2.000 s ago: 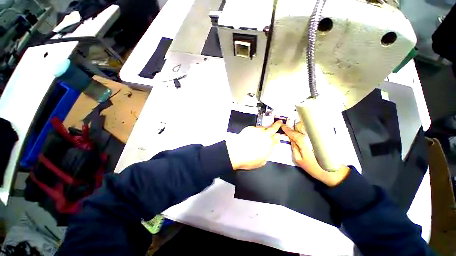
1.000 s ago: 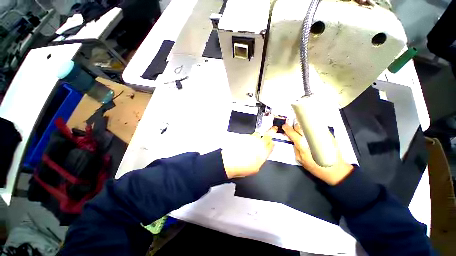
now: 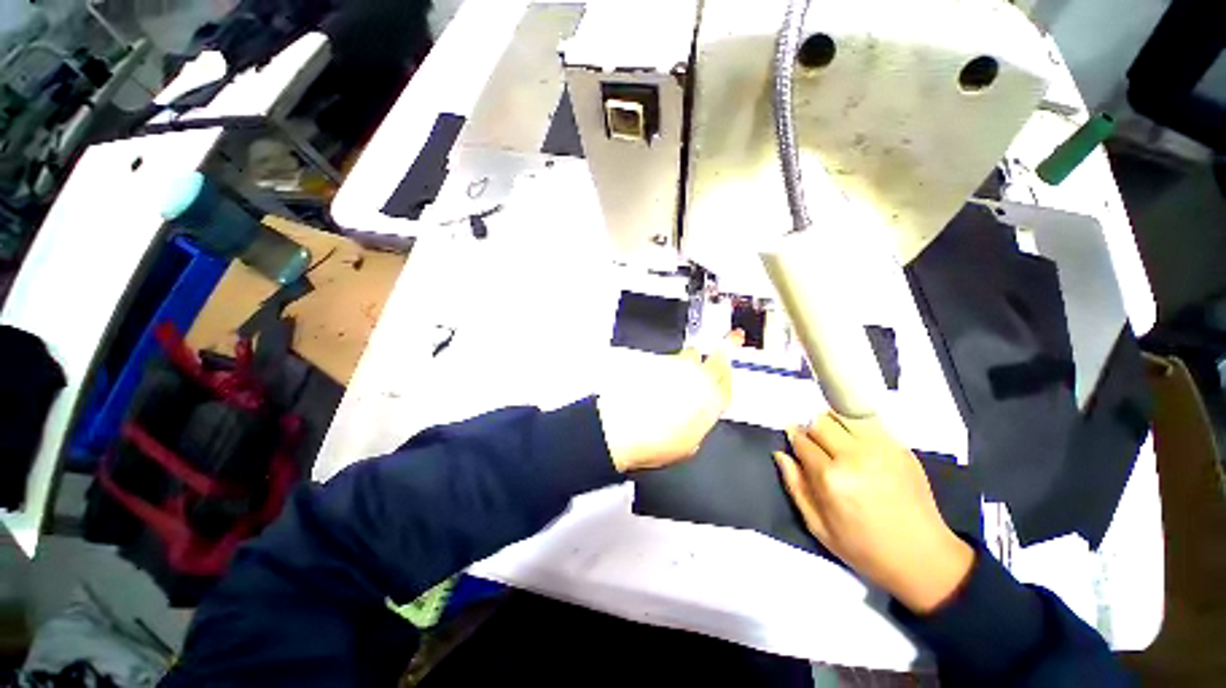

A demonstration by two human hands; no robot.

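Note:
The work clamp (image 3: pixel 749 323) sits under the sewing machine head (image 3: pixel 861 148), with a dark window in its pale frame. A black fabric panel (image 3: pixel 713 481) lies flat in front of it on the white table. My left hand (image 3: pixel 668 407) rests just left of the clamp, fingertips near its window; the overexposed light hides whether its fingers hold anything. My right hand (image 3: pixel 867 497) lies palm down over the panel's right part, fingers slightly apart, below the end of the gooseneck lamp (image 3: pixel 820 329). I see nothing in it.
Black cut panels (image 3: pixel 1008 363) overlap at the right of the table. A green cone (image 3: pixel 1076 149) stands at the far right. A small dark tool (image 3: pixel 444 339) lies at left. A teal bottle (image 3: pixel 235 229) and black-and-red bundle (image 3: pixel 202 457) are beyond the left edge.
My right hand has drawn back from the clamp towards me, onto the panel. My left hand stays near the clamp. The clamp window is more visible. The view has shifted slightly.

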